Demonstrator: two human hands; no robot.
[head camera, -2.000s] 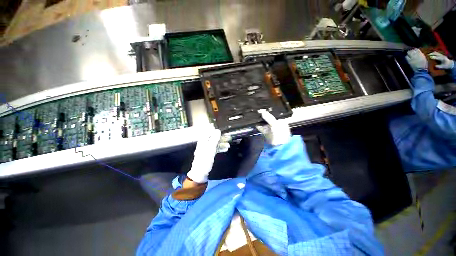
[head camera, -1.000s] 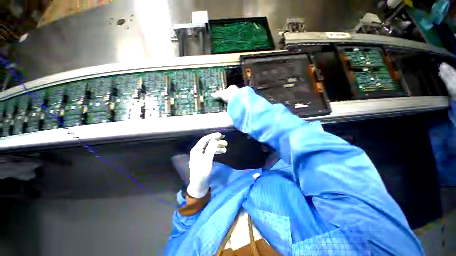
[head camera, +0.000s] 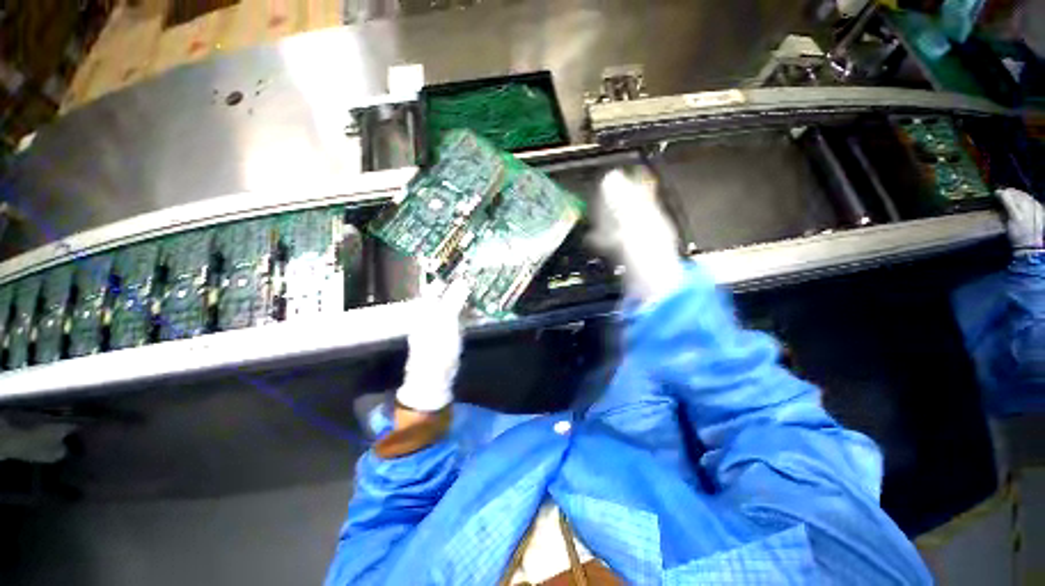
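A green circuit board (head camera: 493, 229) is held tilted above the conveyor, partly over a black carrier (head camera: 573, 280). My left hand (head camera: 435, 349), in a white glove, grips the board at its lower left corner. My right hand (head camera: 639, 229), gloved and blurred, is off the board's right side, over the carrier; its fingers are too blurred to read. The board hides much of the carrier.
A row of boards (head camera: 195, 280) lies on the conveyor at left. A black bin of green strips (head camera: 493, 112) stands beyond the rail (head camera: 802, 246). A carrier with a board (head camera: 942, 160) is at far right, near another person's gloved hand (head camera: 1020, 215).
A board has been lifted from the row's right end and is now in my left hand. My right hand has moved right, off the row. The board-filled carrier is farther right.
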